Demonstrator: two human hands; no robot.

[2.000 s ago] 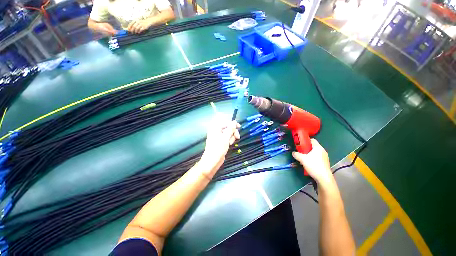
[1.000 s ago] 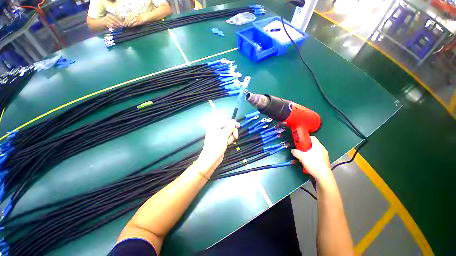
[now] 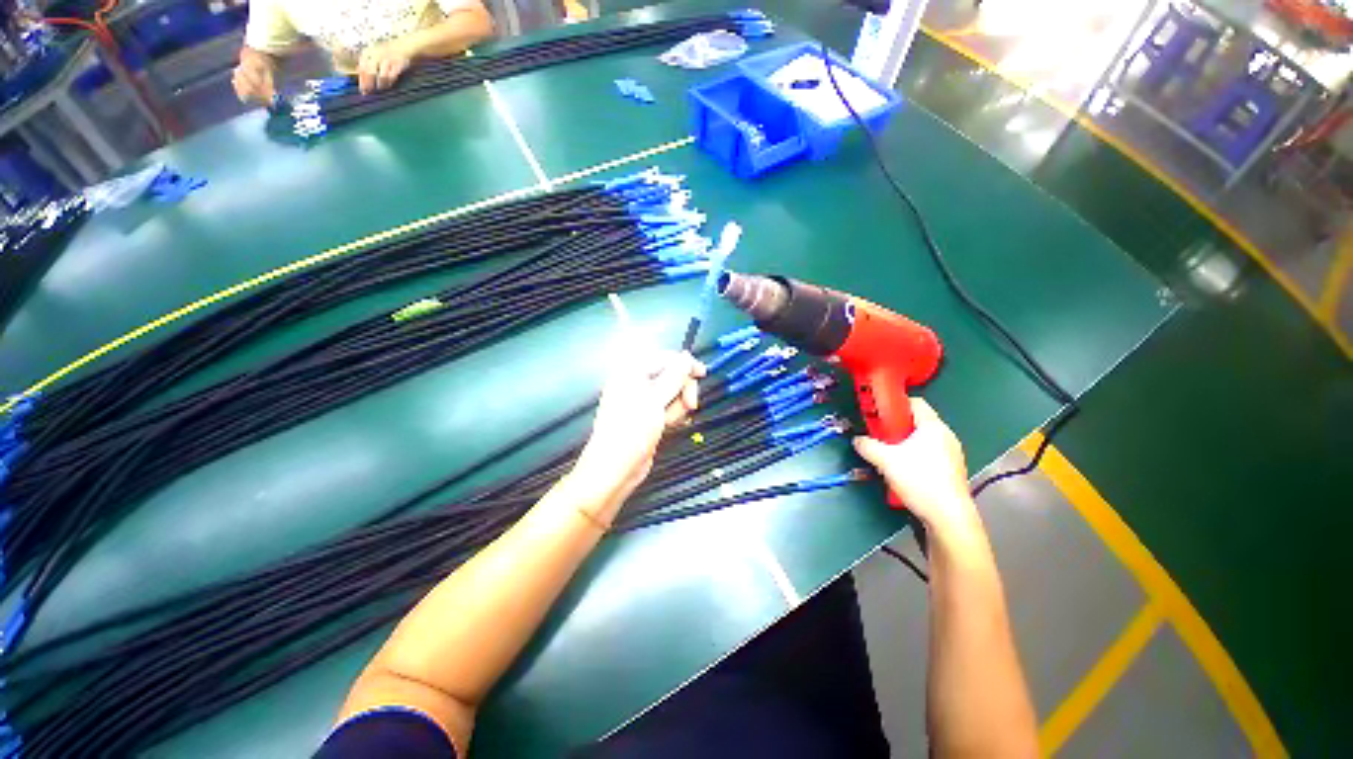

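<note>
My left hand [image 3: 650,398] holds a black cable upright near its end. A blue sleeve [image 3: 715,280] covers the cable end above the fingers, with a silvery lug [image 3: 730,237] at the tip. My right hand [image 3: 917,458] grips the handle of a red heat gun [image 3: 895,349]. The gun's silver nozzle points left at the blue sleeve, very close to it; whether they touch I cannot tell. A bundle of black cables [image 3: 490,519] with blue ends lies below and behind my left hand.
A second cable bundle [image 3: 371,304] lies further back. Blue bins [image 3: 749,131], a clear plastic bag [image 3: 703,51] and small blue pieces [image 3: 634,91] are at the far side. The gun's black cord [image 3: 950,264] crosses the table's right. A person [image 3: 371,33] handles cables opposite.
The whole view has shifted slightly. The heat gun nozzle is slightly closer to the blue sleeve. The other person's hands have moved apart. Both my hands keep their holds.
</note>
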